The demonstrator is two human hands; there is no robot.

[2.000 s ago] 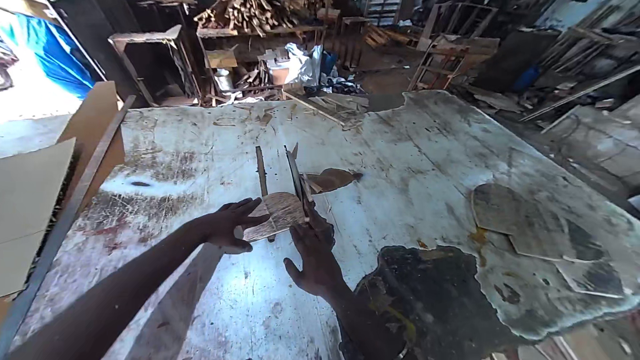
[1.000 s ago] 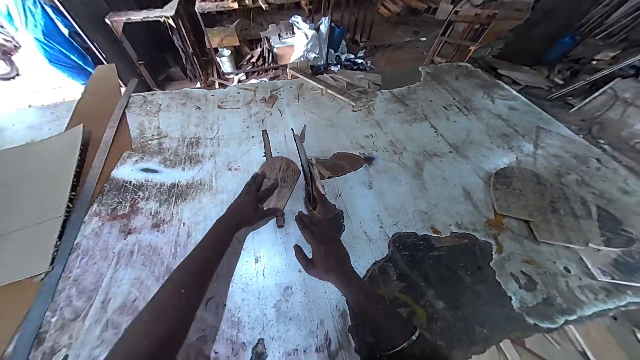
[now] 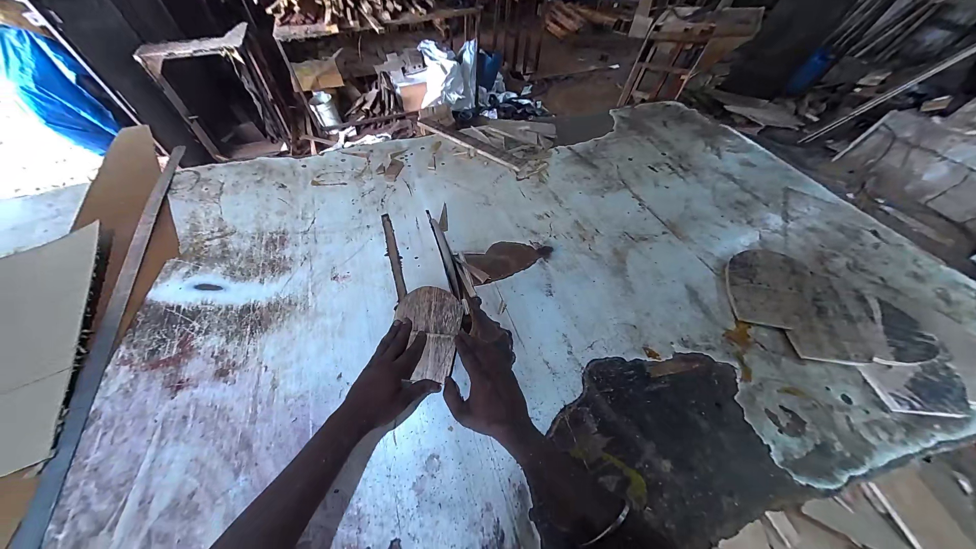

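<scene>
A small wooden piece with a rounded top (image 3: 431, 309) lies on the worn worktable (image 3: 305, 427). My left hand (image 3: 389, 381) rests on its left side, fingers over the face and thumb near its lower edge. My right hand (image 3: 484, 381) touches its right edge, with several fingers against it. A narrow wooden strip (image 3: 393, 255) runs up from behind the piece. Thin dark slats (image 3: 444, 248) stand close together just right of it, their lower ends near my right fingers. Beyond them lies a brown curved scrap (image 3: 507, 261). The piece's underside is hidden.
Overlapping rounded wooden panels (image 3: 808, 305) lie at the right. A long metal strip (image 3: 126, 290) and a pale board (image 3: 42, 343) line the left. Wood offcuts (image 3: 488, 145) sit at the far edge. A dark patch with a ragged outline (image 3: 671, 427) spreads near my right forearm.
The rounded piece now sits closer to the slats than one second ago. My right fingers have come onto its edge; my left hand still touches it.
</scene>
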